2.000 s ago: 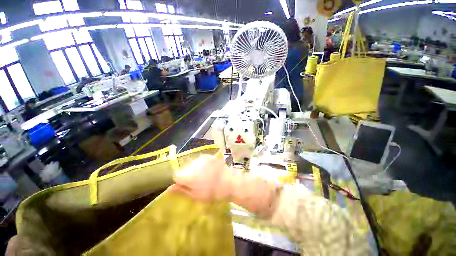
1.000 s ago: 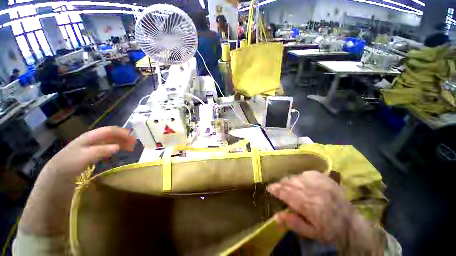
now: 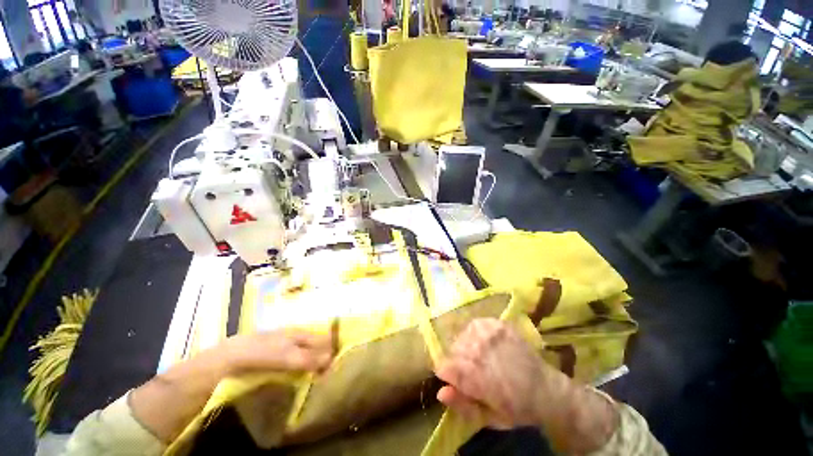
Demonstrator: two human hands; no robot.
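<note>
The yellow tote bag body (image 3: pixel 374 374) lies at the near edge of the machine, its tan inside facing me. My left hand (image 3: pixel 299 350) lies over the bag's yellow rim at left; its fingertips are partly hidden, so its hold is unclear. My right hand (image 3: pixel 486 370) grips the bag's rim beside a yellow strap handle (image 3: pixel 423 307). The template plate (image 3: pixel 267 298) lies beyond the bag, under the white pattern sewing machine head (image 3: pixel 234 214). Bright light washes out the needle area.
A bag stack (image 3: pixel 557 285) with brown patches sits right of the machine. A strap bundle (image 3: pixel 61 352) hangs at far left. Behind stand a control panel (image 3: pixel 459 178), a fan (image 3: pixel 230 27) and a hanging yellow bag (image 3: pixel 417 89). Red-handled snips (image 3: pixel 434 253) lie right of the clamp.
The view has turned right and down. The bag's wide opening has narrowed and lowered, uncovering the plate. My left hand has come down onto the rim; my right hand has closed on the rim.
</note>
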